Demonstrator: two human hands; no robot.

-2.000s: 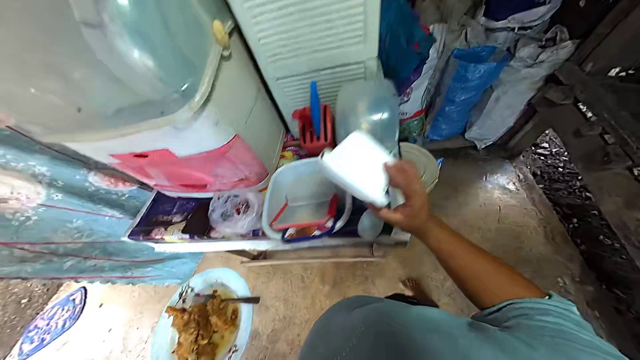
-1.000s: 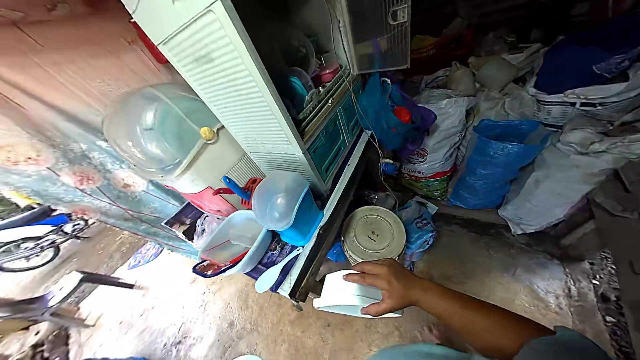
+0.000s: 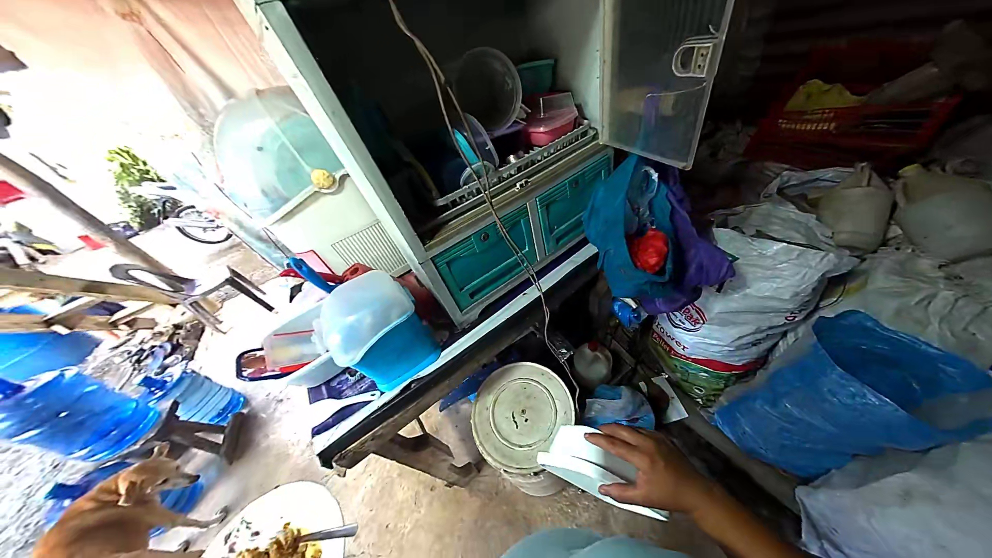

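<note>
My right hand [image 3: 647, 469] grips a white plastic container [image 3: 589, 465] near the bottom centre, fingers over its upper side. The container overlaps the front of a lidded round bucket [image 3: 523, 418] on the floor. My left hand is out of view. At the bottom left is a white plate [image 3: 310, 508] of food with a spoon [image 3: 329, 532] in it; what supports it is hidden. Ahead stands an open cabinet with teal drawers [image 3: 487, 256], its shelf holding a dish rack [image 3: 511, 174] with bowls and a pink lidded container [image 3: 550, 124].
Blue and clear plastic containers [image 3: 372, 325] sit at the bench's left end. A cord [image 3: 496, 209] hangs before the cabinet, whose door [image 3: 663, 77] stands open. Sacks [image 3: 744, 310] and a blue plastic bag [image 3: 852, 395] fill the right. A brown dog [image 3: 116, 504] is at lower left.
The view has swung from the bench's containers to the open cabinet. My right hand still holds the white container, which was above the bench containers two seconds ago and is now by the lidded bucket.
</note>
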